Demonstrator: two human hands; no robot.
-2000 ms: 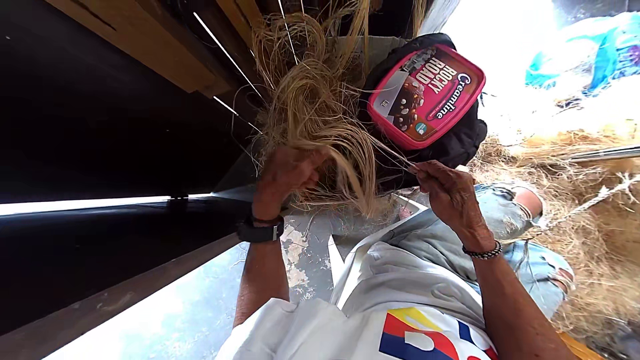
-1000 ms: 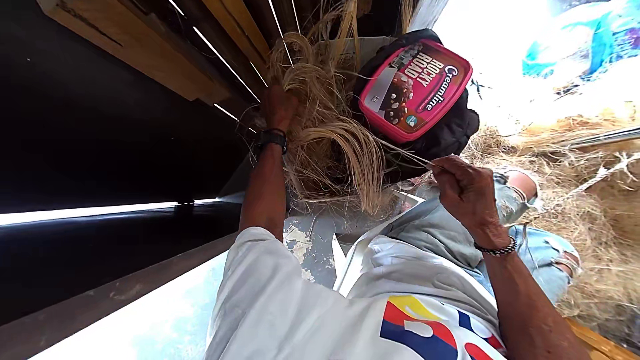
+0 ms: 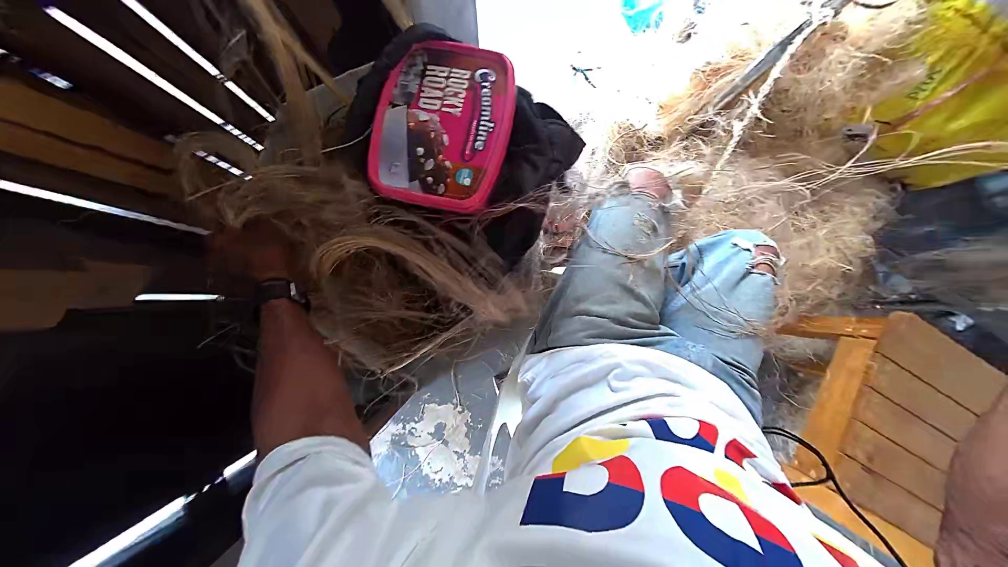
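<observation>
My left hand, with a dark watch at the wrist, lies in shadow against the left side of a tangled bundle of tan plant fibers; its fingers are too dark to read. A pink plastic ice cream tub rests on black cloth just beyond the bundle. Of my right arm only a blurred part shows at the lower right edge, and that hand is out of the frame. Long loose strands stretch across the right side.
Dark wooden slats stand at the left. Loose fiber covers the ground around my knees. A yellow sack is at the upper right, and a wooden chair with a black cord beside it is at the lower right.
My right hand, earlier holding strands near the tub, has moved out of the frame to the right. My left hand stays at the fiber bundle. The view has swung right.
</observation>
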